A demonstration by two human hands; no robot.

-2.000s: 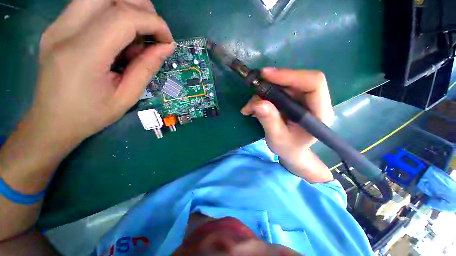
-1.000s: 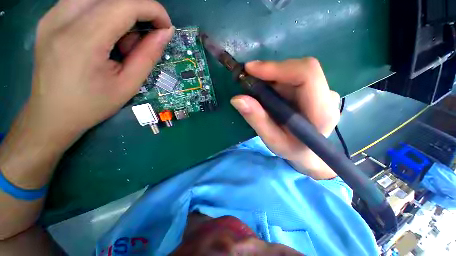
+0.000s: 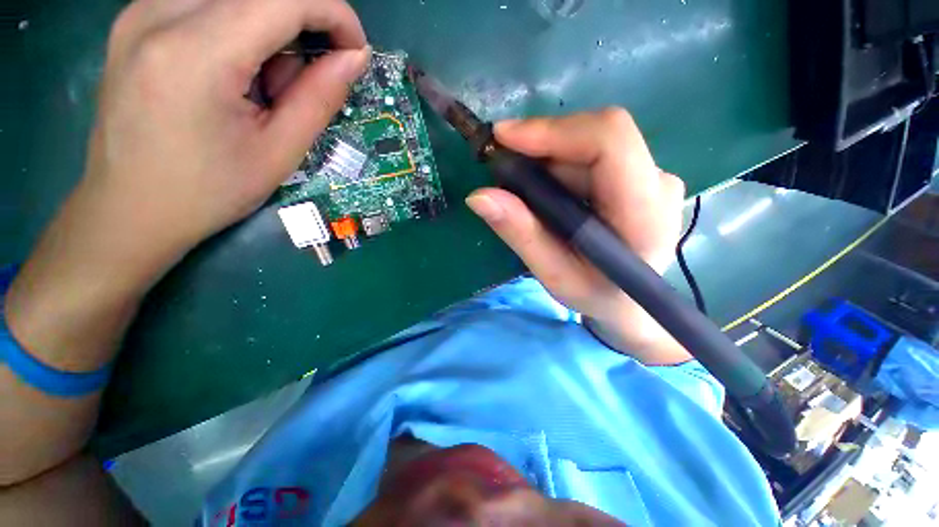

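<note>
A green circuit board lies component side up on the dark green mat, with a silver tuner can and an orange jack on its near edge. My left hand, with a blue wrist strap, covers the board's left part. Its thumb and index finger are pinched at the board's far edge on a thin strand of solder wire, hard to see. My right hand holds the black soldering iron like a pen. The iron's tip is at the board's far right corner; contact cannot be told.
The shiny green mat spreads around the board. A dark open box stands at the far right. The iron's cord hangs behind my right hand. A blue object and cluttered parts lie at the lower right, beyond the bench edge.
The board appears slightly higher in the view than two seconds ago. The iron's tip stays near the same corner; my right hand has shifted a little left since one second ago.
</note>
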